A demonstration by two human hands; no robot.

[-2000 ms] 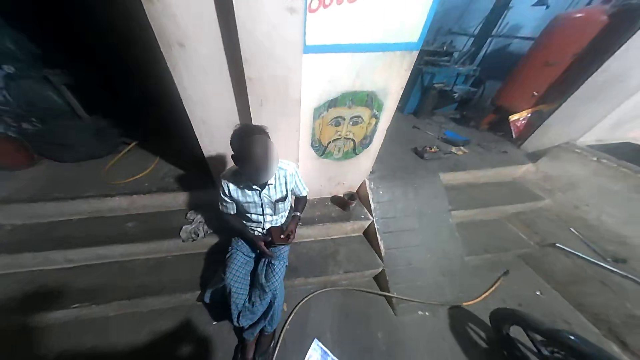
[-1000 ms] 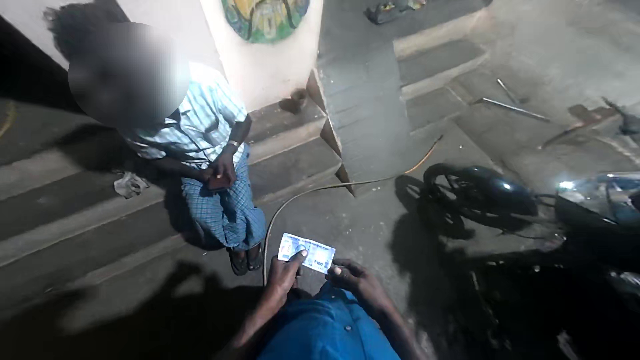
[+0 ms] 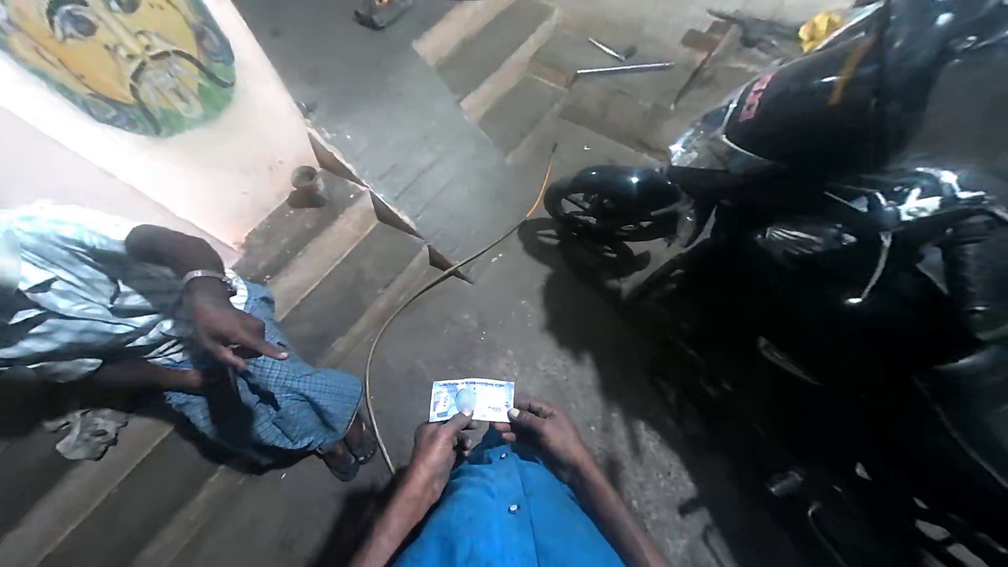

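A pale blue banknote (image 3: 475, 400) is stretched flat between my two hands, in front of my blue buttoned shirt. My left hand (image 3: 442, 445) pinches its lower left part, the thumb on top. At the lower right corner, my right hand (image 3: 538, 429) grips it between thumb and fingers. Both hands hold the note above the grey floor, near the bottom middle of the view.
On the steps (image 3: 346, 283) at left sits a person in a checked shirt and blue checked cloth (image 3: 307, 402). A hose (image 3: 409, 299) curves over the floor. A black motorcycle (image 3: 787, 197) fills the right. A small pot (image 3: 307, 187) stands by the painted wall (image 3: 260, 142).
The view has swung down and right. My hands, out of view two seconds ago, hold the note in both later frames. The seated person's hand has lifted from the lap, a finger extended.
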